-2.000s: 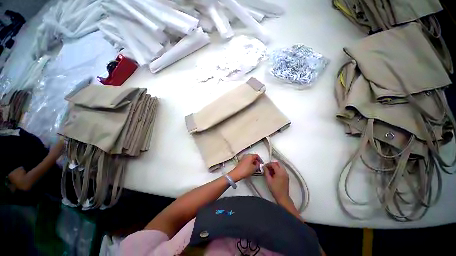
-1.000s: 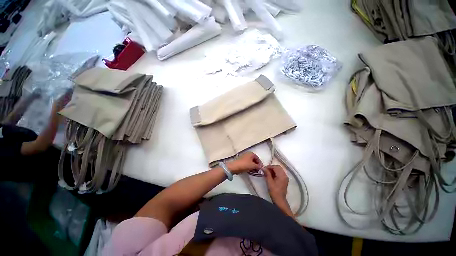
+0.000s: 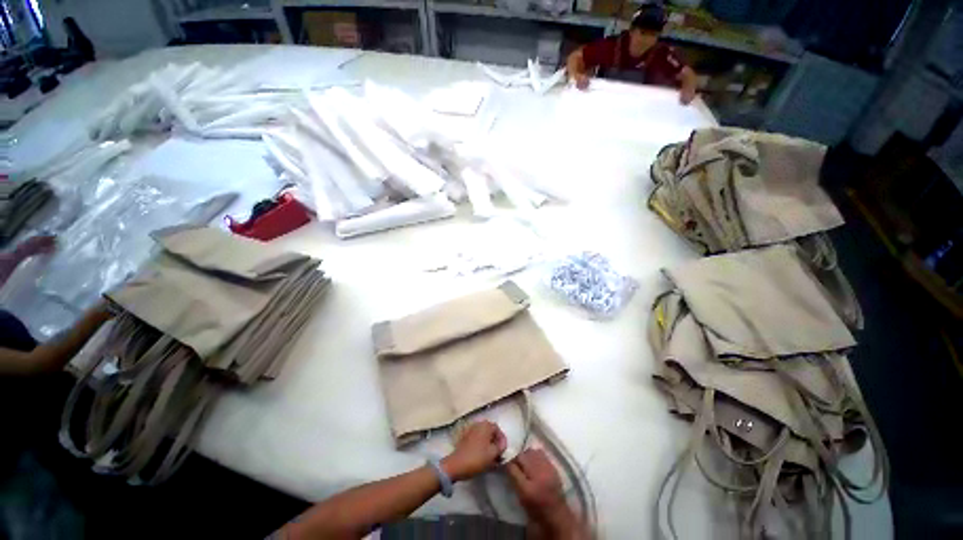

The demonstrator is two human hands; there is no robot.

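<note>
A beige tote bag (image 3: 465, 364) lies flat on the table in front of me, its top folded over and its handles towards me. My left hand (image 3: 477, 450), with a band at the wrist, is closed at a handle (image 3: 527, 417) just below the bag's near edge. My right hand (image 3: 536, 480) is close beside it, fingers curled at the same handle. A small pale piece shows between the hands, too blurred to tell clearly. The fingertips are partly hidden.
A stack of folded bags (image 3: 216, 295) is at left, looser bag piles (image 3: 755, 306) at right. A bag of small silvery pieces (image 3: 591, 283), white scraps (image 3: 475, 262), a red tape dispenser (image 3: 272, 215) and white rolls (image 3: 370, 158) lie beyond. Another person (image 3: 634, 58) is across the table.
The view has tilted up, showing the far table edge, shelves and a person. Both hands remain at the handle; the bag lies as before.
</note>
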